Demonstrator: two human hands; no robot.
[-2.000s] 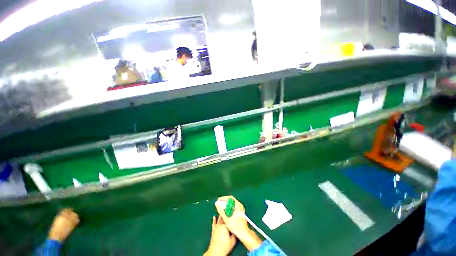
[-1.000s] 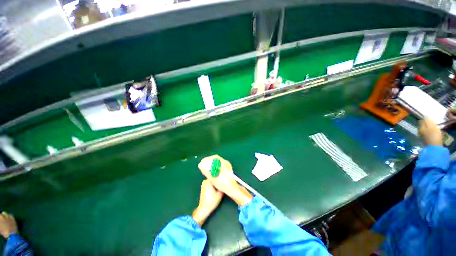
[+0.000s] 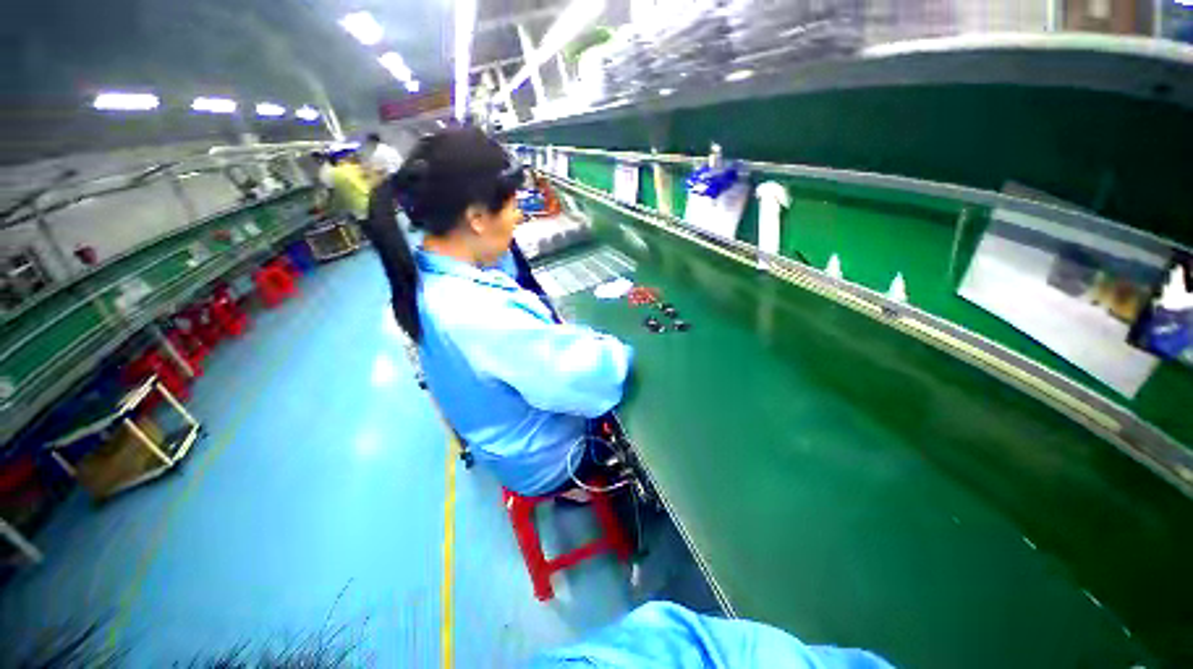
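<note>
Neither of my hands is in view. A blue sleeve shows at the bottom edge, cut off, with no hand visible on it. The glossy dark-green bench runs away from me to the far left. Several small black parts lie on it near a seated person, beside small red items and a white piece. The syringe is not in view.
A person in a blue smock sits on a red stool at the bench's left edge. The rear ledge holds instruction sheets, white nozzles and a white tube. Red stools and a cart stand across the blue floor.
The view has swung far to the left along the bench. Both hands, the green-capped syringe, the white cloth and the patterned strip have left the picture. The seated neighbour has come into view.
</note>
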